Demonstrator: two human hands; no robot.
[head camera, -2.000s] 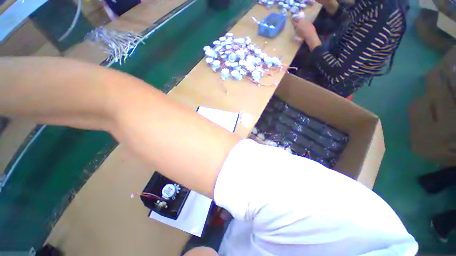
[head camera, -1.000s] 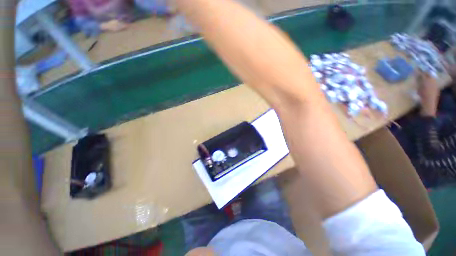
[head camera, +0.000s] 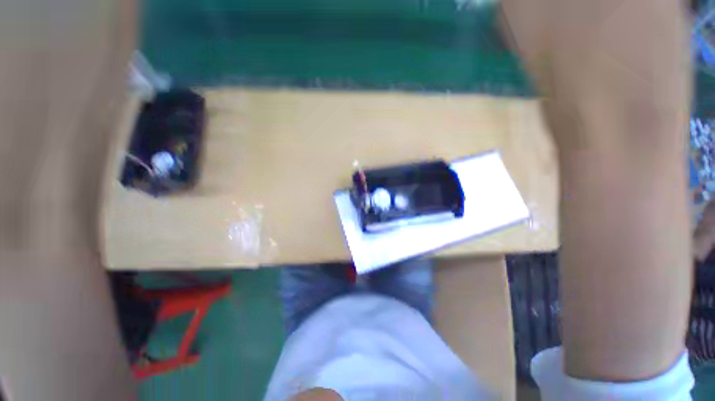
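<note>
A black housing (head camera: 423, 192) lies on the white work pad (head camera: 490, 192) in front of me, open side up. A round silver-white motor (head camera: 381, 199) sits in its left end, with reddish wires at that end and a paler round fitting beside it. A second black housing (head camera: 168, 129) lies at the left end of the bench, with a round white part inside. Both my forearms rise blurred at the left and right sides. Both hands are outside the picture.
The tan bench (head camera: 274, 149) runs across, with clear tape patches near its front edge. A green surface lies beyond it. A red-orange stool frame (head camera: 188, 313) stands below left. A carton (head camera: 470, 313) with dark housings is below right. Part of a motor pile shows at the right rim.
The view has swung left and down, so both housings now show more squarely. The left forearm now fills the left side. The motor pile and neighbouring worker have moved to the right rim.
</note>
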